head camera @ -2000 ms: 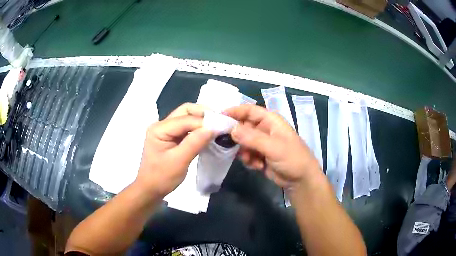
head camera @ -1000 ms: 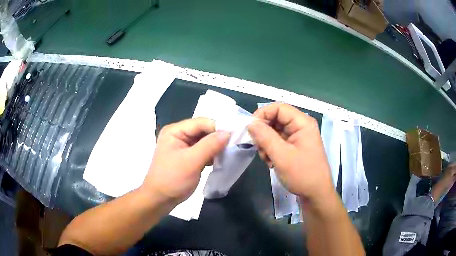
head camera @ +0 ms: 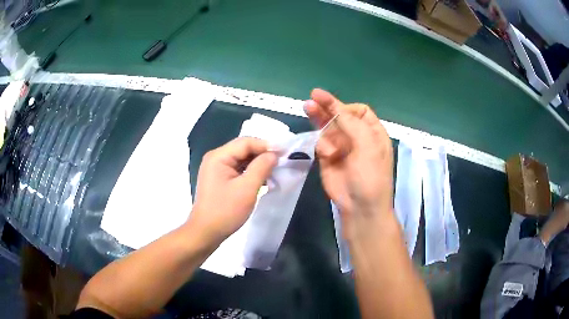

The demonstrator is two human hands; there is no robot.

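Observation:
A translucent white packing sleeve hangs slantwise between my hands, over the working stack of white sleeves. A black rounded end of a product shows at the sleeve's upper part; the rest of it is hidden. My left hand pinches the sleeve's upper left edge between thumb and fingers. My right hand is at the sleeve's upper right corner, with its fingers raised and partly spread. A thin edge of the sleeve shows against these fingers; the exact contact is unclear.
Filled sleeves lie on the right. The reserve stack of sleeves lies left of centre, beside a clear ribbed tray. Black rod products lie on the green belt. A small carton and another person's arm are at far right.
My right hand has moved up and turned, and its fingers have spread from their pinch. The sleeve's top now lies flatter, with the black end showing more clearly. The belt products have shifted slightly right.

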